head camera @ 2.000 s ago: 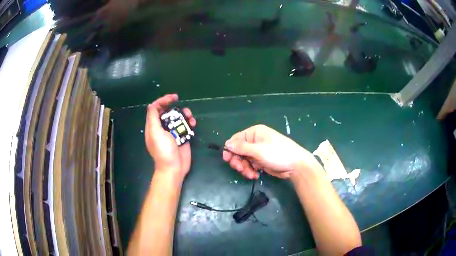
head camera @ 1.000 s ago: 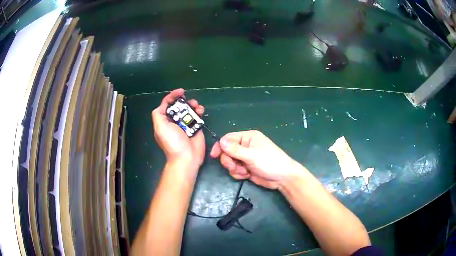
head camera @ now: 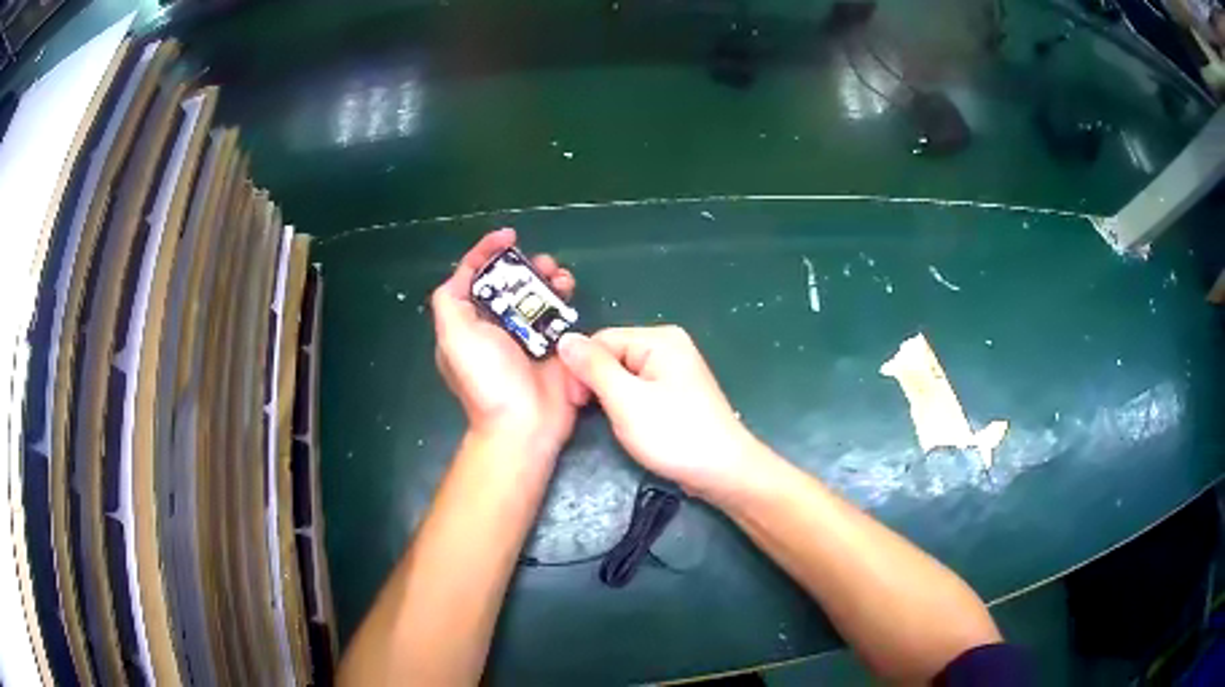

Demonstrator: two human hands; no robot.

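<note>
My left hand [head camera: 504, 362] holds an open adapter half with its circuit board [head camera: 527, 306] facing up. The board shows white parts, a yellow block and a blue part. My right hand [head camera: 658, 403] pinches at the board's lower right corner, where the cord meets the case; the fingertips hide that spot. The bundled black output cable [head camera: 640, 537] lies on the dark green bench below my hands, and its thin end runs left behind my left forearm.
A tall pile of boards or trays [head camera: 202, 389] stands at the left. A cream torn scrap [head camera: 936, 403] lies at the right. Beyond the pale seam is a conveyor belt [head camera: 645, 134] with dark units. A metal post [head camera: 1175, 195] is at the upper right.
My right hand has moved up and left from the cord beside the case to the board's corner. The cable bundle has shifted slightly. The dark units on the conveyor have moved right and up.
</note>
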